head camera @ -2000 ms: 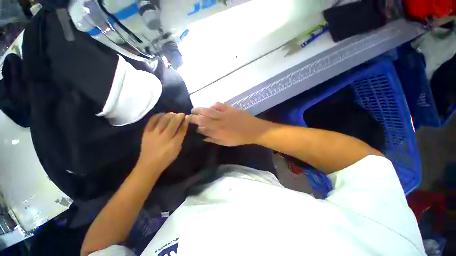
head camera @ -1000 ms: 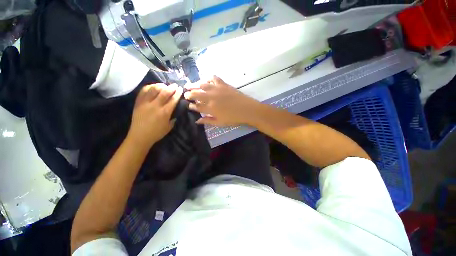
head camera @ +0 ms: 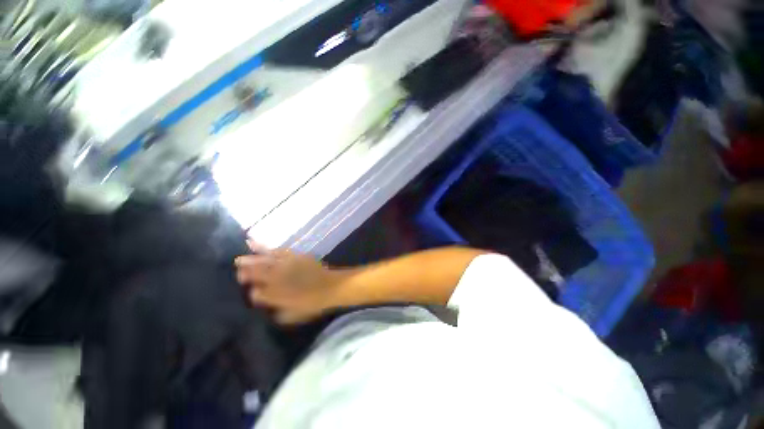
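The black fabric garment [head camera: 159,293] lies as a large dark mass at the left, blurred, reaching from the machine down toward my lap. My right hand [head camera: 285,283] lies at the garment's right edge by the table's front edge, its fingertips at the cloth; blur hides whether they grip it. My left hand is not visible. The white sewing machine [head camera: 188,88] with a blue stripe stands at the upper left. Its needle area is blurred. The white fabric piece cannot be made out.
A ruler strip [head camera: 377,172] runs along the table's front edge. A black pouch [head camera: 444,74] and thin tools [head camera: 387,117] lie on the table. A blue plastic basket [head camera: 624,251] with dark cloth stands right of my lap. A red bin [head camera: 536,12] is at the top.
The view has swung right and blurred, so machine and basket appear further left. My left hand has gone out of sight. My right hand has moved away from the needle area, toward the table's front edge.
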